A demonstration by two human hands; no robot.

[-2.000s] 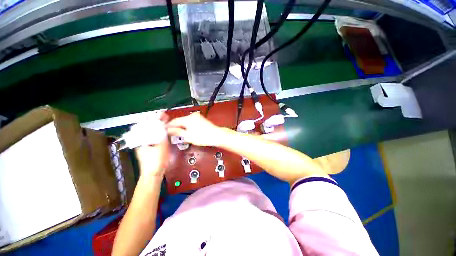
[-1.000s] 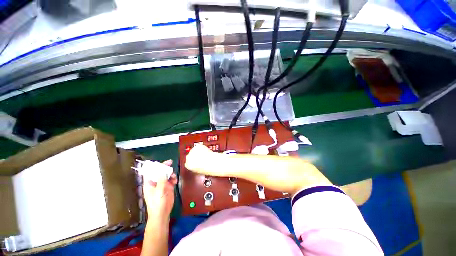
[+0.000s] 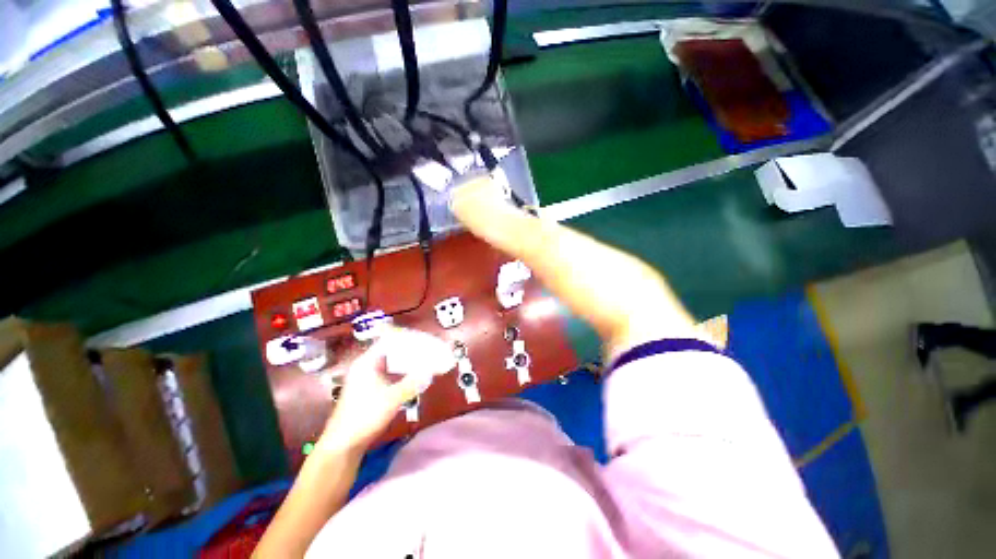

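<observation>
The red-brown test fixture (image 3: 481, 404) lies in front of me. White chargers sit at its two left sockets (image 3: 293, 349) and at the right end (image 3: 511, 282); the third socket (image 3: 449, 312) is bare. Black cables run to the two left chargers. My left hand (image 3: 377, 388), blurred, holds white chargers (image 3: 421, 352) over the middle of the fixture. My right hand (image 3: 481, 204) is beyond the fixture, at the clear bin's front right, among black test cables and white plugs (image 3: 434, 175). Its fingertips are blurred, and what they hold cannot be told.
The clear bin (image 3: 339, 207) stands behind the fixture. Black cables (image 3: 262, 66) hang across the view. A carton (image 3: 76, 404) stands at left. A white piece (image 3: 825, 188) and a red-brown item on blue (image 3: 732, 93) lie at right. A person's legs (image 3: 961, 371) show far right.
My left hand has moved from beside the carton to over the fixture. My right hand has gone from the fixture's upper left to the bin. The third socket now shows bare. The view has shifted.
</observation>
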